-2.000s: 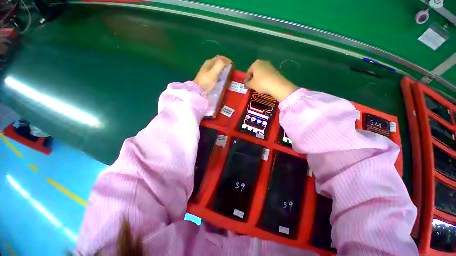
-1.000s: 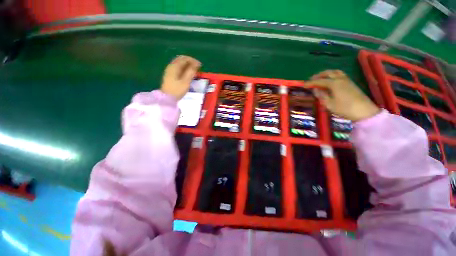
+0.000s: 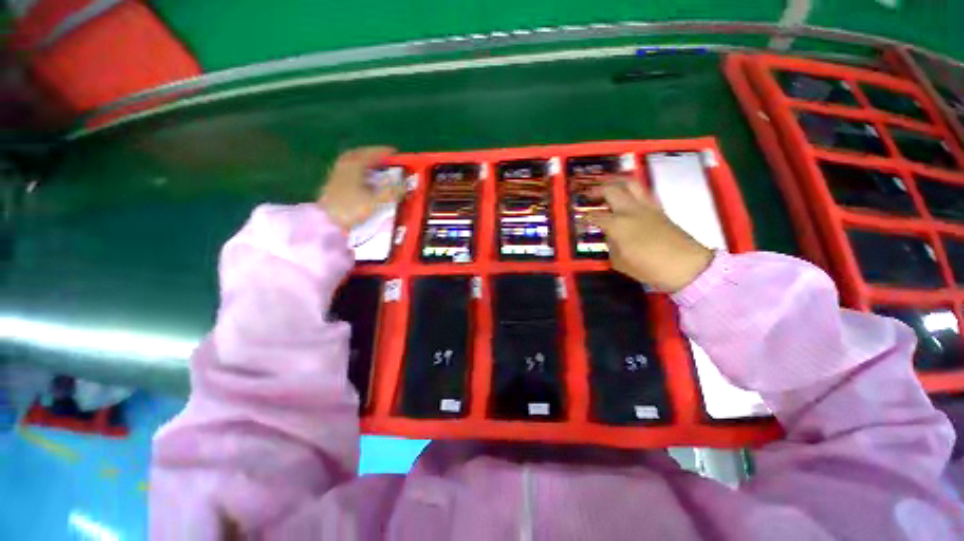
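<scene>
A red tray [image 3: 505,429] holds two rows of phones. My left hand [image 3: 359,188] is at the upper end of the white-screened phone [image 3: 376,235] at top left; whether it grips the phone is unclear. My right hand [image 3: 647,235] has its fingers spread over the lit home screen of the fourth top-row phone [image 3: 592,245] and holds nothing. Two more top-row phones show home screens. The top-right phone [image 3: 685,199] is white. Below, several dark phones [image 3: 438,343] carry pale handwritten marks. The bottom-right phone [image 3: 729,396] is white, partly under my right sleeve.
Neighbouring red trays [image 3: 812,227] with dark phones stand at the right. A blue pen [image 3: 672,51] lies at the far edge of the green bench [image 3: 254,159], by a metal rail. A red object [image 3: 111,58] is at upper left. Blue floor shows lower left.
The tilted phone at top left now lies flat in its pocket. My right hand moved right along the top row, then back left onto the fourth phone. Both right-end phones now show white screens.
</scene>
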